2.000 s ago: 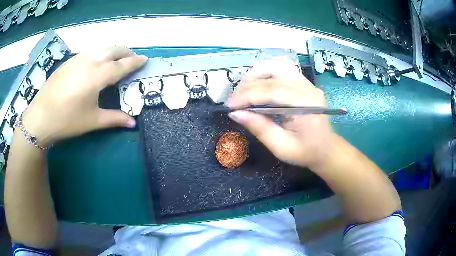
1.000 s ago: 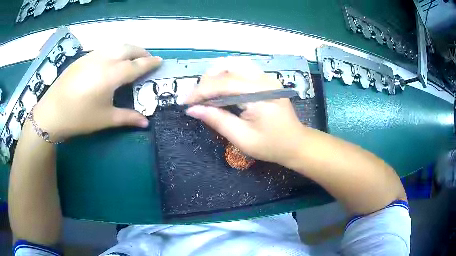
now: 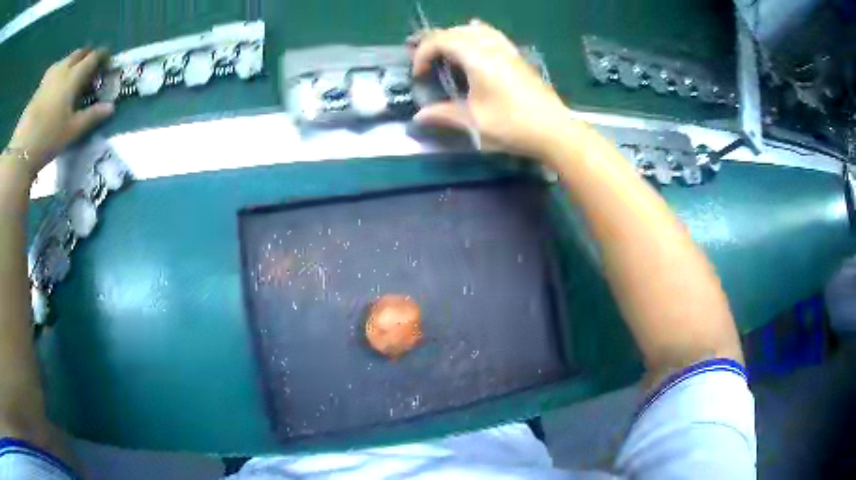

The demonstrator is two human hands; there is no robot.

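Observation:
My right hand (image 3: 493,94) is beyond the white rail. Its thumb and fingers are around the right part of a silver metal strip (image 3: 366,94), with slim tweezers (image 3: 450,82) also in the hand. The strip lies on the far green surface along the rail. My left hand (image 3: 58,108) is at the upper left, its fingers and thumb closed around the left end of another metal strip (image 3: 192,67). A round copper-coloured heap (image 3: 394,325) sits on the black tray (image 3: 319,394), with pale and coppery specks scattered around it.
The white rail (image 3: 235,145) crosses between the far and near green surfaces. One strip (image 3: 83,202) lies at the near left. Others are at the far right (image 3: 657,77) and near right (image 3: 668,155), beside an upright metal bar (image 3: 748,75) with a rod.
The strip from the tray's far edge now lies beyond the rail under my right hand. My left hand has moved forward and left to another strip. The tray and heap are fully uncovered.

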